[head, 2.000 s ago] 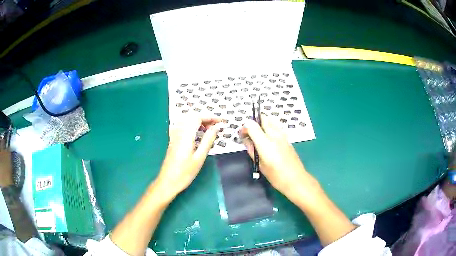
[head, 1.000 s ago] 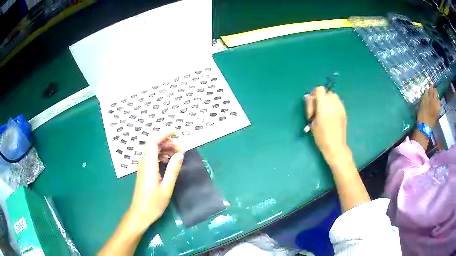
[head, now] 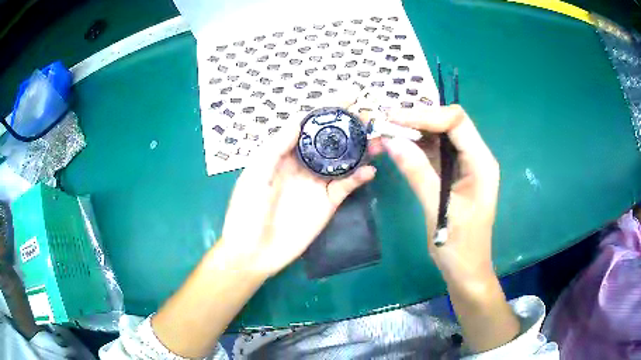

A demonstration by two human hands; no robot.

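Note:
My left hand (head: 281,204) holds a round black housing (head: 331,142), its ringed and recessed face turned up towards me. My right hand (head: 457,169) is at the housing's right side and pinches a short white stick (head: 395,131) between thumb and forefinger, its tip close to the rim; whether it touches is unclear. Dark tweezers (head: 444,176) lie across the same hand, prongs pointing away and slightly apart. The white backing sheet (head: 281,46) with rows of dark pieces lies behind both hands. The black pad (head: 344,242) lies below them, partly covered by my left hand.
A green carton (head: 60,253), a blue item (head: 42,102) and crumpled clear plastic are at the left. Clear blister trays (head: 622,84) are at the far right edge. A small dark part (head: 95,29) lies on the conveyor. A pink sleeve (head: 604,295) shows at the lower right.
My right hand has come back from the right side to my left hand, now with the white stick. The housing now shows face up in my left hand. The view has turned back left.

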